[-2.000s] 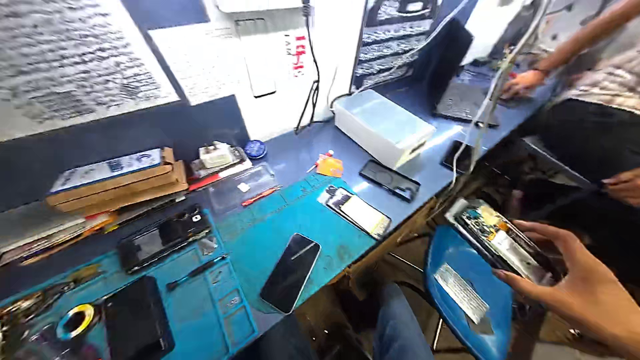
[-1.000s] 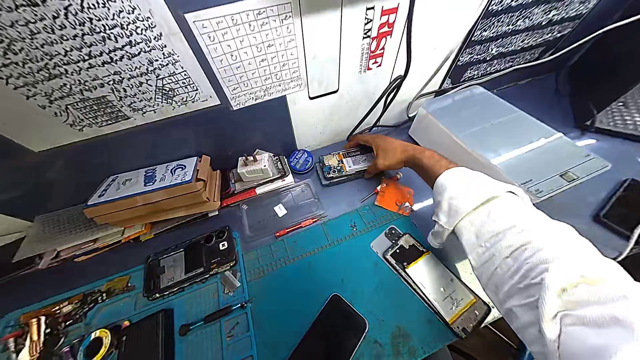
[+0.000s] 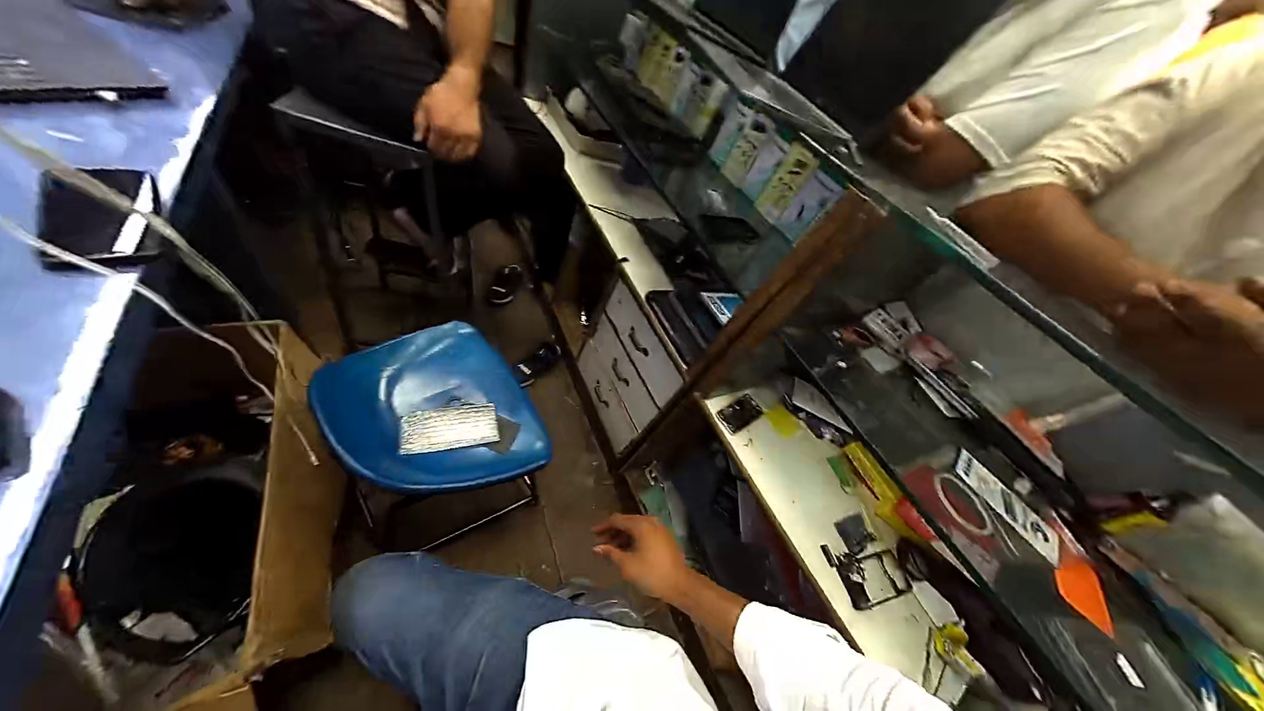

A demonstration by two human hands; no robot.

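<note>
My right hand (image 3: 642, 555) reaches in from the bottom, in a white sleeve, over the floor beside my jeans-clad knee. It holds nothing that shows, and its fingers are loosely bent and apart. Nearest to it are the wooden post and lower shelf (image 3: 790, 513) of the glass counter. A blue plastic chair (image 3: 434, 380) stands ahead of my knee, with a light ridged flat piece (image 3: 449, 429) and a dark flat piece on its seat. My left hand is not in view.
An open cardboard box (image 3: 296, 533) holding a black bin (image 3: 168, 563) stands at left, under the blue workbench (image 3: 59, 336) with a dark phone (image 3: 99, 217) and hanging cables. A seated person (image 3: 449, 114) is beyond the chair. Others lean on the glass counter (image 3: 1116, 365).
The view has swung far right, from the workbench to the aisle and counter. My right hand, on an opened phone at the back of the bench one second ago, is now empty over the floor.
</note>
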